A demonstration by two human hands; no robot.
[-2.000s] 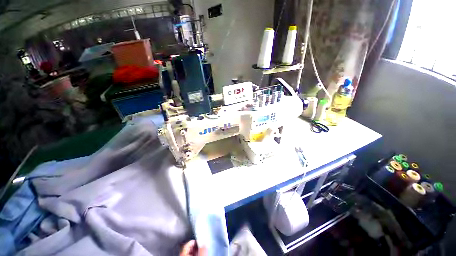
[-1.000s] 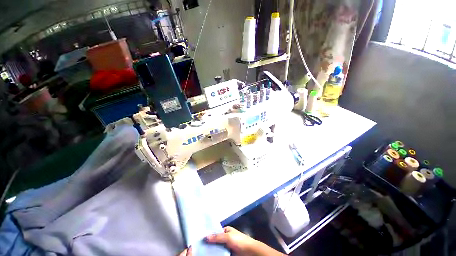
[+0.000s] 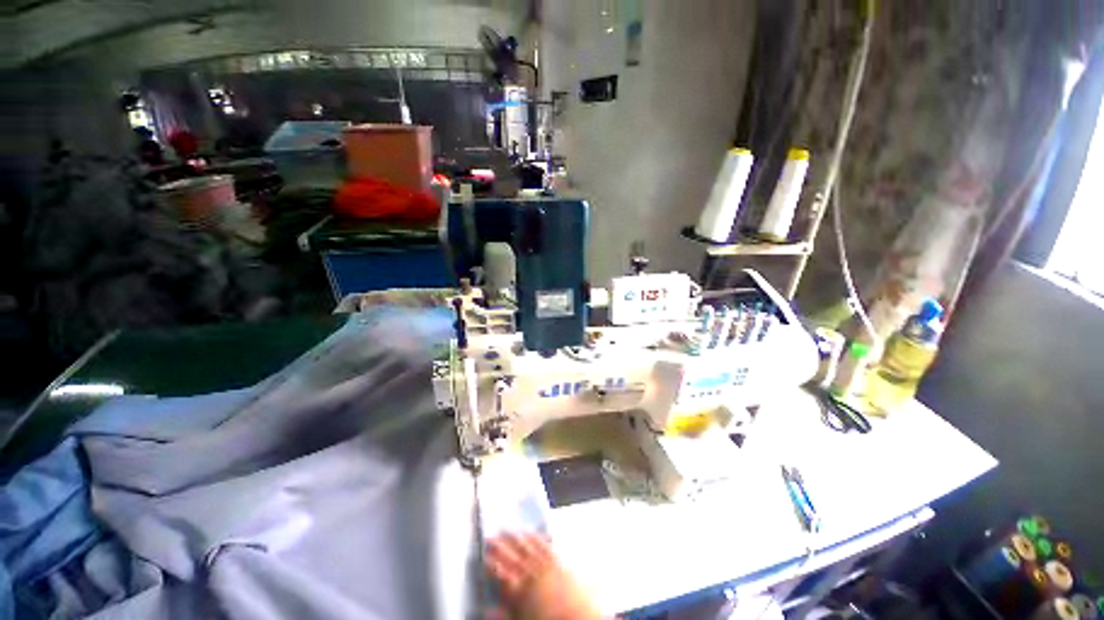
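Observation:
A large grey-lilac fabric piece [image 3: 327,484] with light blue parts lies left of and in front of the white sewing machine [image 3: 581,394]. Its straight light blue border [image 3: 511,494] runs from the needle area [image 3: 475,460] toward me. My right hand [image 3: 533,575] is blurred at the bottom edge, fingers spread and laid on this border just in front of the machine. Whether it pinches the cloth cannot be told. My left hand is not in view.
Slim blue snips [image 3: 800,499] lie right of the machine. Black-handled scissors [image 3: 844,412] and a yellow liquid bottle [image 3: 902,363] stand behind them. Thread cones [image 3: 726,200] are on a rack. A crate of coloured spools [image 3: 1035,569] is at lower right. A green surface [image 3: 182,357] is at left.
The view has shifted, so the machine appears lower and further right. My right hand has moved up the border, closer to the needle. The other fingertips at the bottom edge have left the view.

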